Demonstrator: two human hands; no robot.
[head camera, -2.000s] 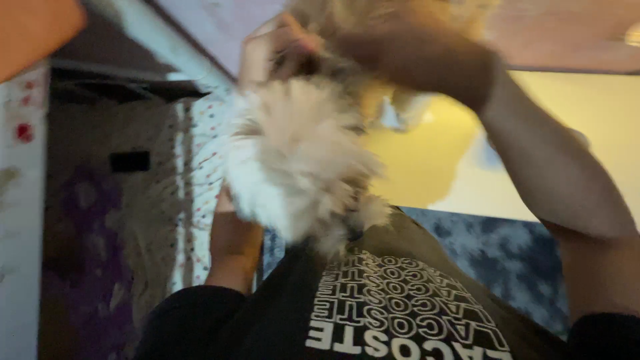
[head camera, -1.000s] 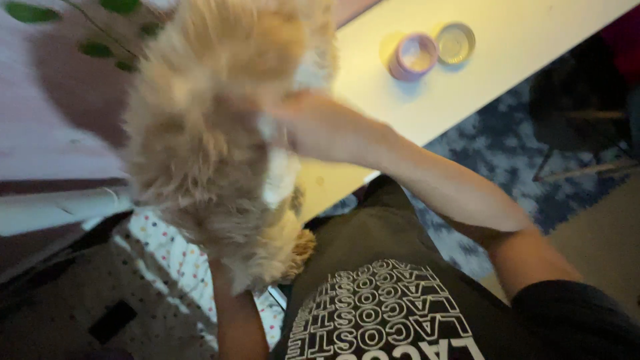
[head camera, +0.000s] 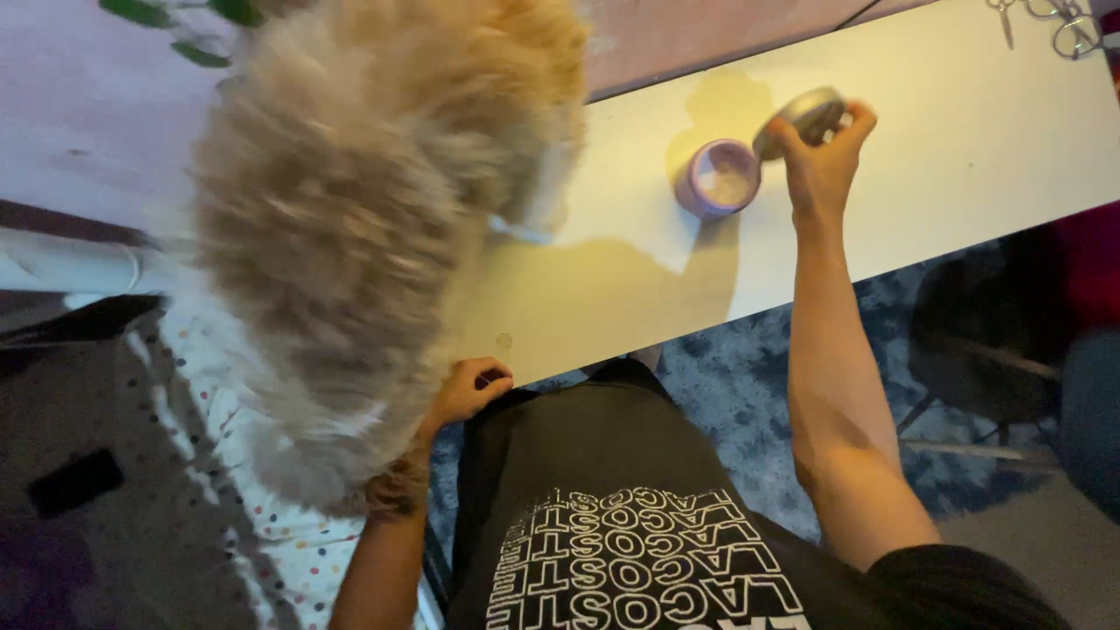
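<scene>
My right hand (head camera: 822, 162) grips a round metal lid (head camera: 803, 118) by its edges, tilted above the white table and touching or nearly touching the rim of a pinkish-purple jar (head camera: 722, 178). The jar stands uncovered with pale contents inside. A fluffy tan and cream dog (head camera: 341, 201) is on the left end of the table, blurred. Beside its lower body, at the table's front edge, is my left hand (head camera: 477, 389), fingers curled with a gap between them and nothing visible in it. The dog's fur covers part of my left wrist.
Scissors (head camera: 1006, 22) and glasses (head camera: 1074, 37) lie at the far right of the white table (head camera: 945, 157). A dark chair (head camera: 980, 324) stands on the blue patterned rug (head camera: 744, 394). Dotted fabric (head camera: 306, 560) and a black flat object (head camera: 76, 483) are at lower left; green leaves (head camera: 201, 54) hang above.
My right hand has left the dog's fur and taken hold of the metal lid, which lay beside the jar one second ago. The view has swung to the right since the first frame.
</scene>
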